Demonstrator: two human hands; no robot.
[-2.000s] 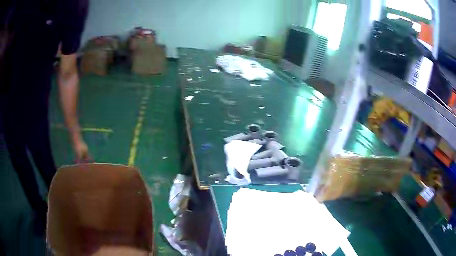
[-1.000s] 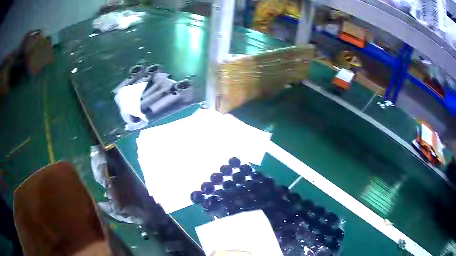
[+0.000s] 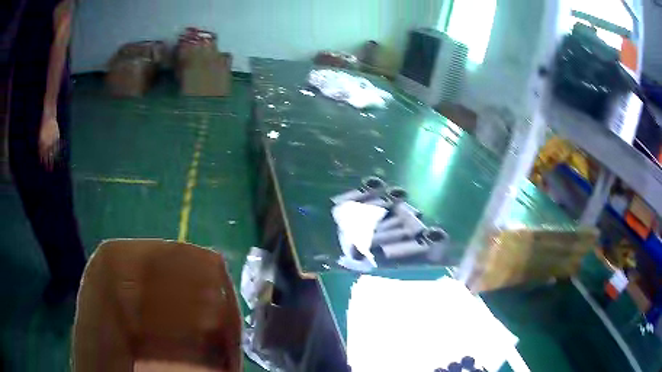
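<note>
Neither of my hands shows. A fanned stack of white sheets (image 3: 425, 320) lies overexposed on the near bench. A few small black round caps (image 3: 467, 362) show at the bottom edge, partly cut off. Several grey blower bodies (image 3: 406, 236) lie in a group on the green table (image 3: 341, 152) beyond, with a crumpled white bag or sheet (image 3: 357, 229) beside them. An open brown carton (image 3: 163, 298) stands at the lower left, its bottom cut off by the frame.
A person in dark clothes (image 3: 43, 145) stands at the left. A tape-wrapped cardboard panel (image 3: 533, 258) is upright by the metal post (image 3: 512, 163). A whitish heap (image 3: 348, 89) lies far down the table. Boxes (image 3: 205, 73) stand by the wall. A grey shelf (image 3: 613, 149) is at the right.
The view swung right and down over the caps, then back left. The person at the left now stands farther from the carton, with the arm no longer close above it.
</note>
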